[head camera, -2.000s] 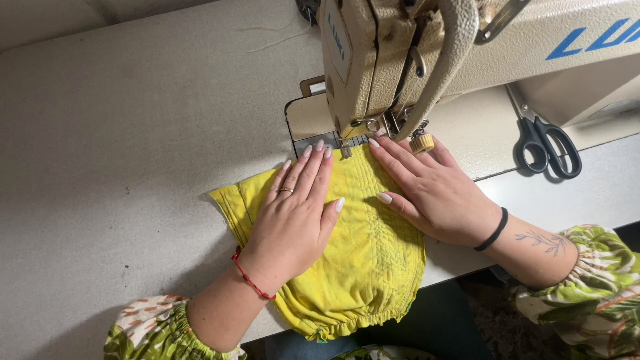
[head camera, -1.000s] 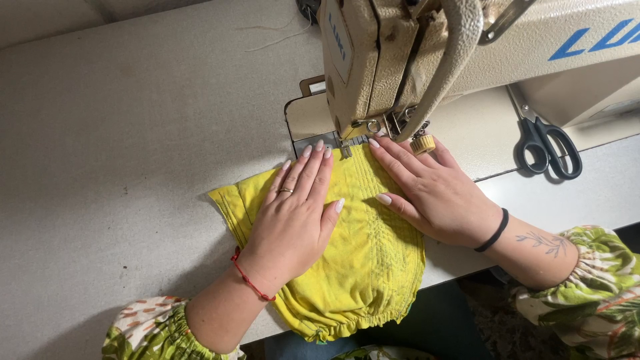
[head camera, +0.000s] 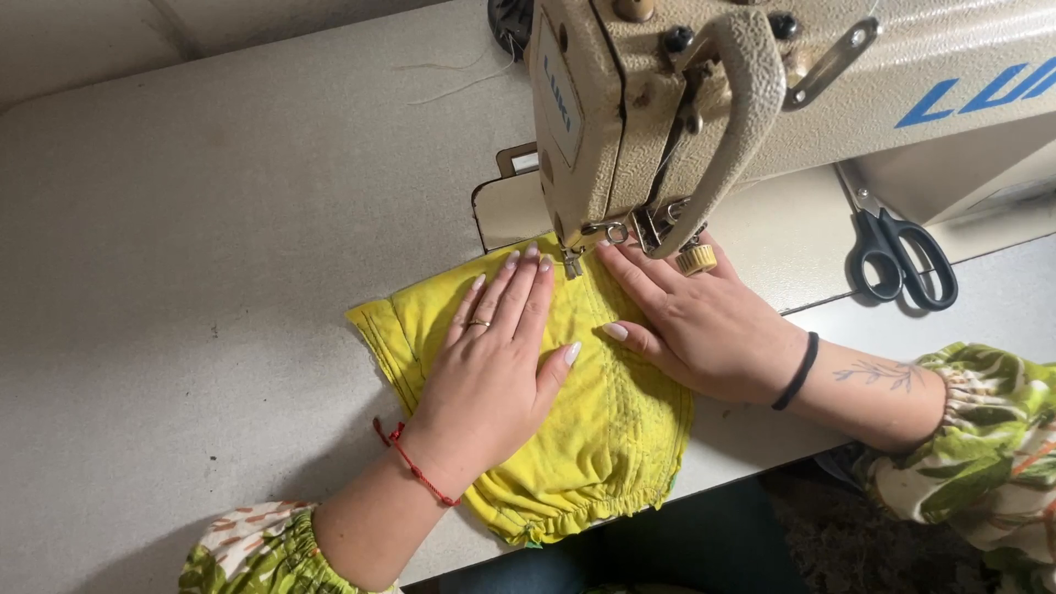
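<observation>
A yellow gathered fabric piece (head camera: 577, 412) with rows of stitching lies under the presser foot (head camera: 572, 262) of a sewing machine (head camera: 610, 107). My left hand (head camera: 495, 363) rests flat on the fabric, left of the foot, with the fingers close together and the thumb out to the side. On the right side of the cloth lies my right hand (head camera: 701, 322), palm down, its index fingertip near the foot and its other fingertips partly hidden behind the machine's handle-shaped guard and knurled knob (head camera: 695, 259). Neither hand pinches the cloth. The fabric's gathered edge hangs over the table's front edge.
Black-handled scissors (head camera: 895, 256) lie on the machine bed at the right, under the arm. Loose threads (head camera: 462, 87) and a black object (head camera: 509, 25) are at the back of the grey table (head camera: 206, 247). The machine's head stands just beyond my fingertips.
The fabric has moved slightly away from me, further under the presser foot, and more of it shows beyond the foot. Both hands have stayed in nearly the same place.
</observation>
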